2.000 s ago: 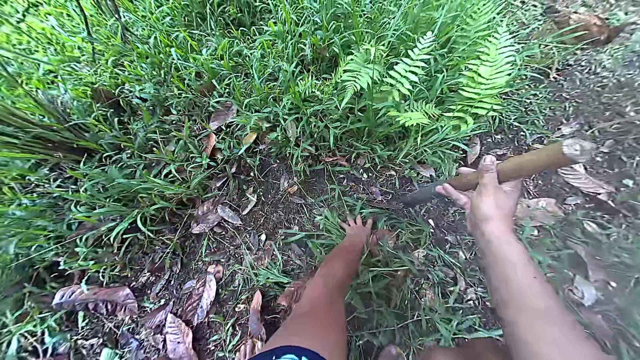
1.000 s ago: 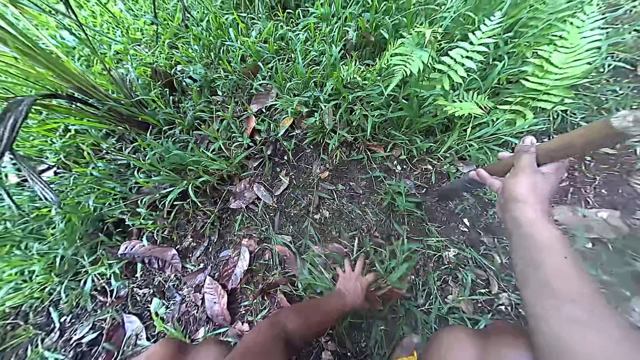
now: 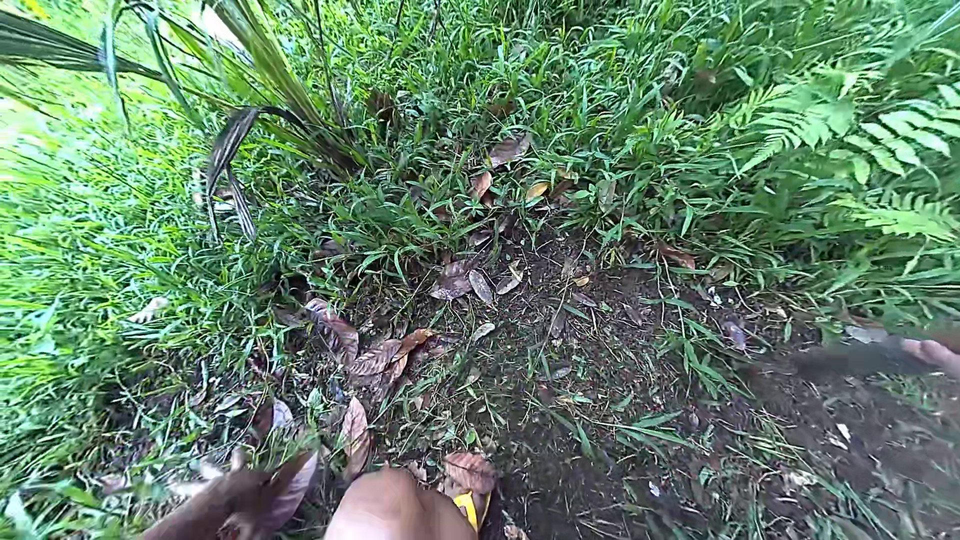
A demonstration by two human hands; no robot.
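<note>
At the right edge, my right hand (image 3: 932,352) shows only as blurred fingers, around the near end of a wooden-handled tool. The tool's dark, flat metal part (image 3: 847,358) points left, low over the soil; its handle is out of view. Down at the lower left, my left hand (image 3: 244,480) is dark and blurred, close to the ground beside a brown dry leaf (image 3: 294,491). Whether its fingers hold the leaf or loose grass is unclear. Between the hands lies dark soil (image 3: 600,352) with cut grass blades and dead leaves.
My bare knee (image 3: 397,506) and a yellow-marked item of footwear (image 3: 469,510) are at the bottom. Dense grass (image 3: 420,150) borders the soil, with a fern (image 3: 900,135) at the right and a long-leaved plant (image 3: 292,90) at the upper left.
My left hand has moved left from the soil near the middle to the dry leaves. The tool and my right hand now sit at the right edge; the view has swung left.
</note>
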